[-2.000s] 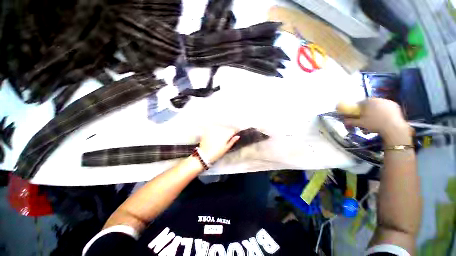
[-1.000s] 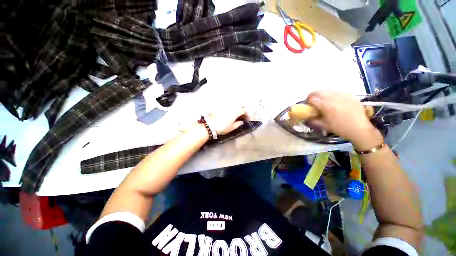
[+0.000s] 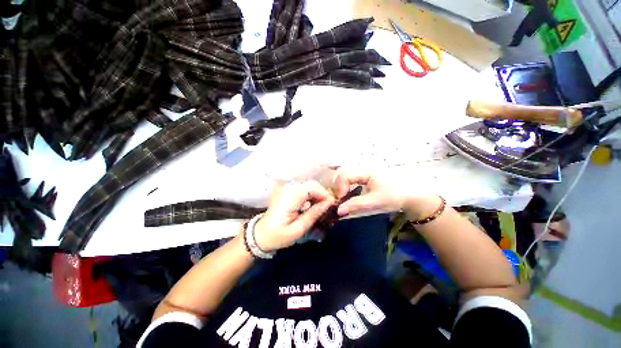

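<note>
A narrow dark plaid strip [image 3: 197,213] lies along the near edge of the white table. Its right end is lifted between my two hands at the table edge. My left hand [image 3: 294,212] pinches the strip's end with thumb and fingers. My right hand [image 3: 371,195] pinches the tip close beside it. The fingers partly hide the fabric. The steam iron [image 3: 507,146] stands at the right end of the table, its wooden handle up and its pointed sole toward the left, with no hand on it.
A large heap of plaid pieces [image 3: 122,61] lies at the far left, with a curved plaid strip [image 3: 146,155] before it. A grey-blue scrap [image 3: 233,151], scissors [image 3: 417,58], a tan sheet [image 3: 442,34] and a dark tray [image 3: 528,81] lie beyond. A red bin [image 3: 82,279] is below left.
My right hand has let go of the iron, which now stands farther right, and has come to the strip's end. The strip's right end is now lifted in both hands.
</note>
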